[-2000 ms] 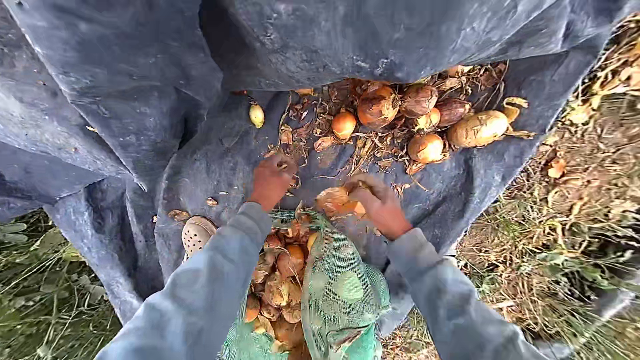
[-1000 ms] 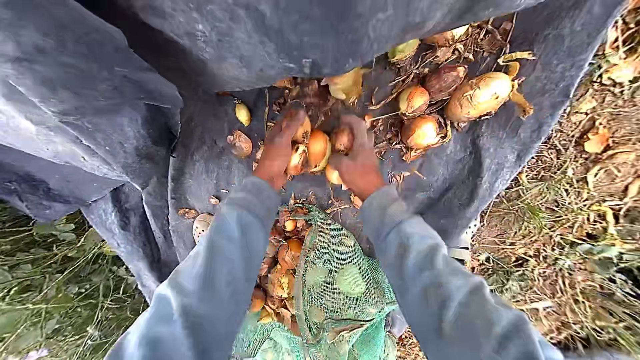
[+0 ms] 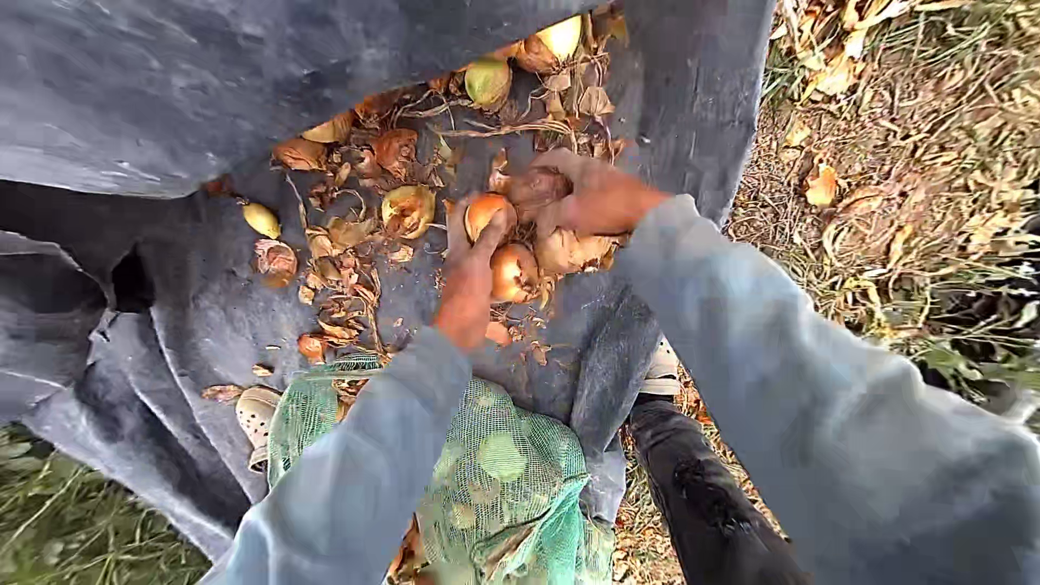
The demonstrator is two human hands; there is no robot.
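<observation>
On the dark tarp, my left hand [image 3: 471,276] has its fingers around an orange-brown onion [image 3: 487,213]. Another onion [image 3: 514,273] lies just below those fingers. To the right, my right hand [image 3: 597,195] is curled against a reddish onion [image 3: 540,187], partly blurred, with a papery, pale brown onion [image 3: 569,250] below its palm. A green mesh sack [image 3: 504,463] holding onions lies under my left forearm, its mouth partly hidden by the sleeve. A hollow, cut-looking onion [image 3: 408,211] rests left of my left hand.
Dark tarp [image 3: 691,97] rises in folds at the top and left. More onions, including a greenish one [image 3: 487,81], lie along its upper fold. Dry skins and a small yellow bulb [image 3: 262,220] are scattered at left. Perforated clogs [image 3: 257,418] show beside the sack; dry grass [image 3: 877,203] borders the right.
Both hands have moved from the onions above the sack to the group at right. The long, pale onion seen at the right a second ago is no longer plainly visible. The view has shifted.
</observation>
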